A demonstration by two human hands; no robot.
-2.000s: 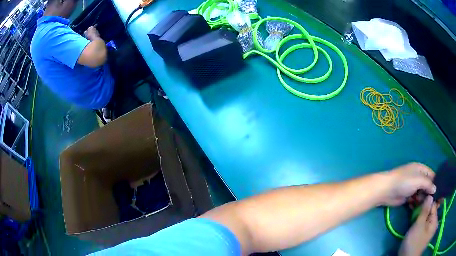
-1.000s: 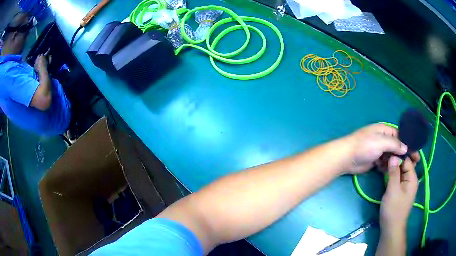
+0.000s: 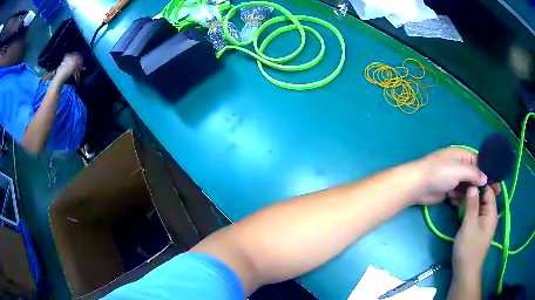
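Note:
A round black head (image 3: pixel 496 158) stands with its flat face showing, at the right. My left hand (image 3: pixel 449 176) holds it at its lower left edge. My right hand (image 3: pixel 478 220) is just below, its fingertips pinched at the base of the head where the fingers of both hands meet. What lies between the fingertips is hidden. The green cable (image 3: pixel 505 234) loops around and behind my hands on the bench.
Black boxes (image 3: pixel 176 64) and coiled green leads (image 3: pixel 340 58) lie at the far left of the green bench (image 3: pixel 264 140). Rubber bands (image 3: pixel 405 88) lie beyond my hands. A pen (image 3: pixel 410 282) rests on paper (image 3: pixel 375 281). A cardboard box (image 3: pixel 105 205) and a person (image 3: pixel 47 105) are left.
Over the two seconds the view has shifted right, showing more of the head, paper and pen. Both hands stay together at the head. The other person's hand has risen.

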